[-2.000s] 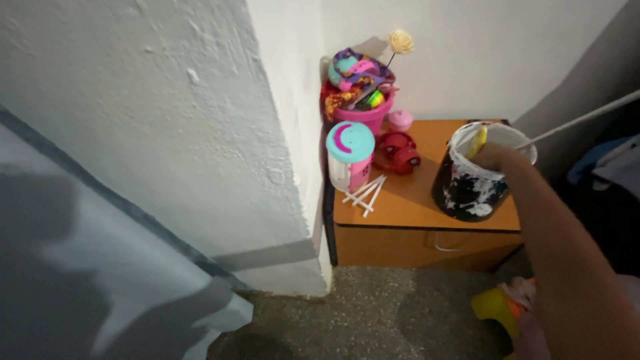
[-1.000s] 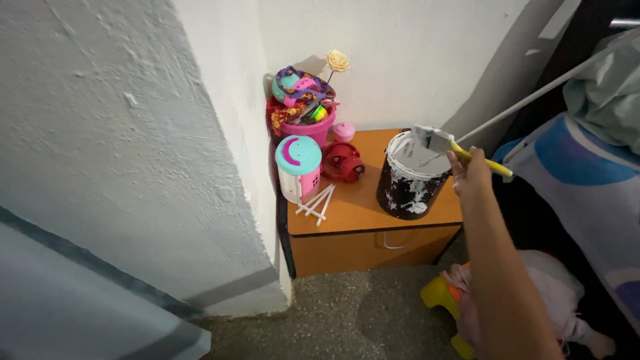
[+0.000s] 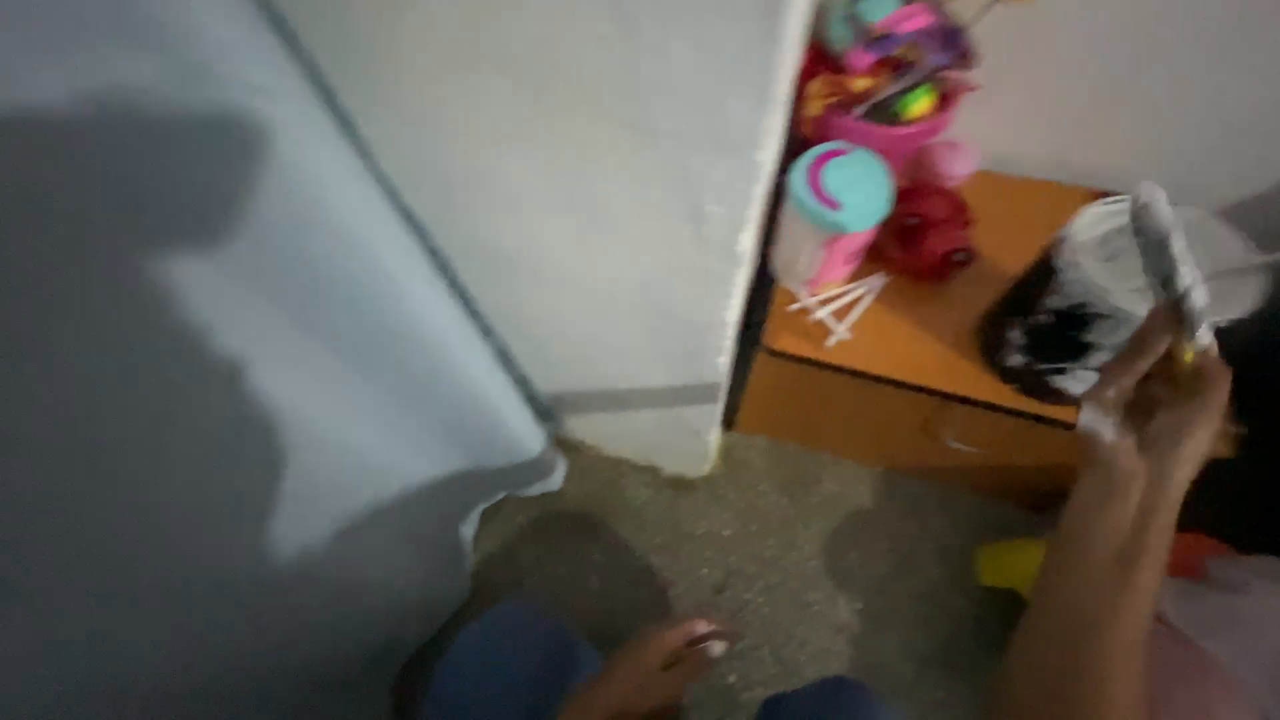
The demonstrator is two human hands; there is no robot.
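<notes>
My right hand grips a paintbrush by its yellow handle, the bristles upward and coated white. Behind the brush, a black bucket smeared with white paint stands on an orange wooden cabinet. A pale stick leans out of the bucket's right side. Low in the view, between patches of blue clothing, what looks like my left hand is blurred; a small dark shape with a white spot is at its fingers, and whether it is held is unclear.
A pink basket of toys, a container with a turquoise lid, a red toy and several white sticks share the cabinet top. A white wall corner juts out beside it. A yellow object lies low at the right.
My right hand was inside the bucket, then lifted the brush out above its rim; now the brush is upright in front of the bucket. The view has shifted. The blurred left hand has come into view.
</notes>
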